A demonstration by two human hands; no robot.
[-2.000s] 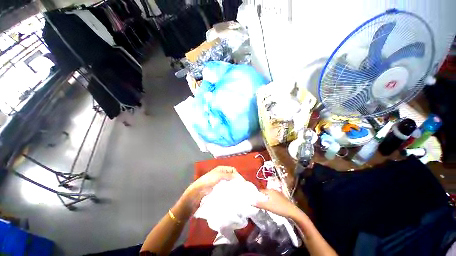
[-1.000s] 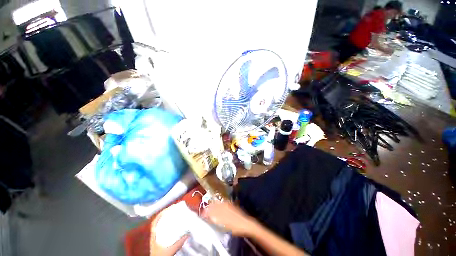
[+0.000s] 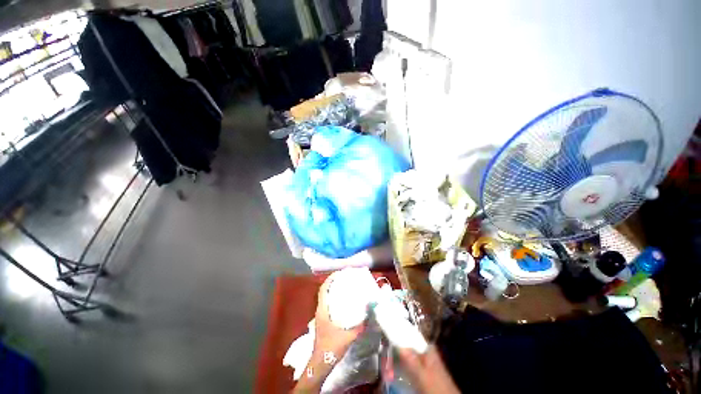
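Observation:
A white garment (image 3: 350, 296) is bunched over my left hand (image 3: 332, 337), with part of it hanging below and to the left over the red cloth (image 3: 280, 312). My left hand is closed on it, its fingers partly hidden by the fabric. My right hand (image 3: 430, 371), low in the picture and partly cut off by the bottom edge, grips a pale, hand-sized bottle (image 3: 401, 327). The bottle is tilted, its narrow end at the right side of the bunched garment. Whether the tip touches the cloth is unclear.
A blue plastic bag (image 3: 346, 192) and yellow-green box (image 3: 419, 246) stand beyond my hands. A silver metal device (image 3: 455, 281) stands at the table edge. Right are a fan (image 3: 573, 173), a spray can (image 3: 647, 264) and dark garments (image 3: 538, 354). Garment rails (image 3: 123, 208) stand left.
My right hand now holds the pale bottle; earlier it was at the white garment without it. The garment is bunched more tightly over my left hand. The view swung right, then back left.

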